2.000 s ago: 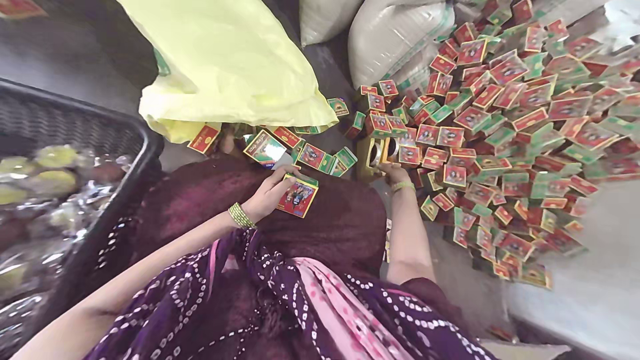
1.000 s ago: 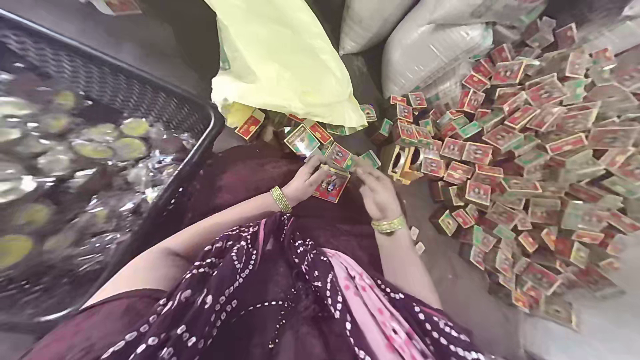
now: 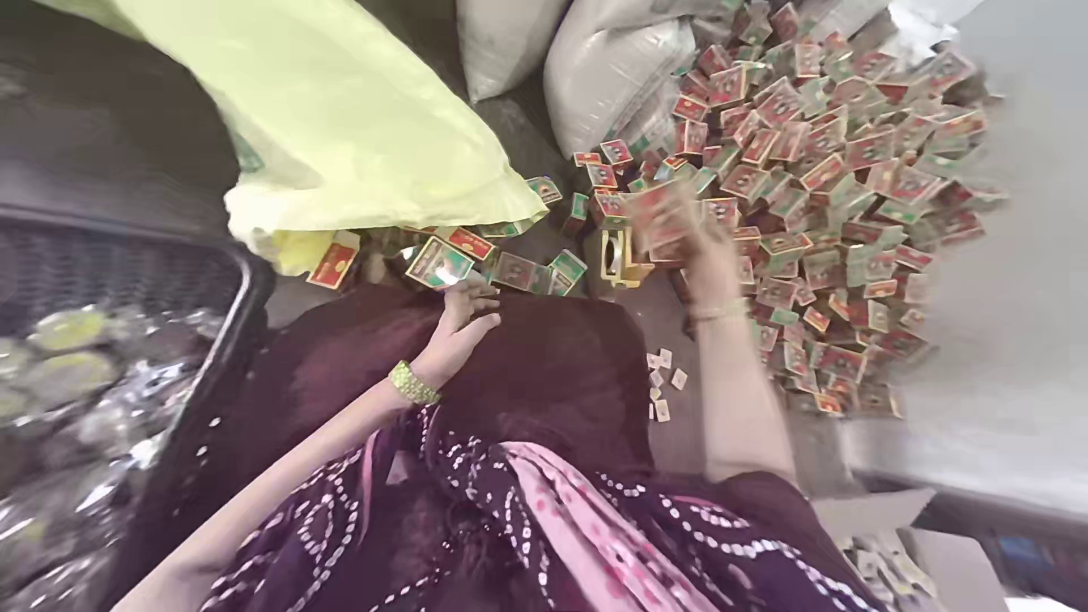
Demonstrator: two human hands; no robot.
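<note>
My left hand (image 3: 463,327) is over my lap with its fingers loosely apart, holding nothing, just below a green and red printed box (image 3: 439,263). My right hand (image 3: 712,259), blurred, is at the near left edge of a large heap of small red and green boxes (image 3: 820,170). A red box (image 3: 661,214) is at its fingertips, also blurred. Left of it stand yellow-edged open cartons (image 3: 619,257). More small boxes, one of them red (image 3: 334,259), lie along the lower edge of a pale yellow bag (image 3: 365,127).
A black plastic crate (image 3: 246,297) with round, clear-wrapped items is on the left. Whitish sacks (image 3: 603,76) stand beyond the heap's left side. Small white pieces (image 3: 663,410) lie on the floor right of my lap, and an open carton (image 3: 956,561) sits at lower right.
My hands were together at a red box over my lap; now they are apart. My right hand has moved right to the heap, with a red box at its fingers, and my left hand is empty.
</note>
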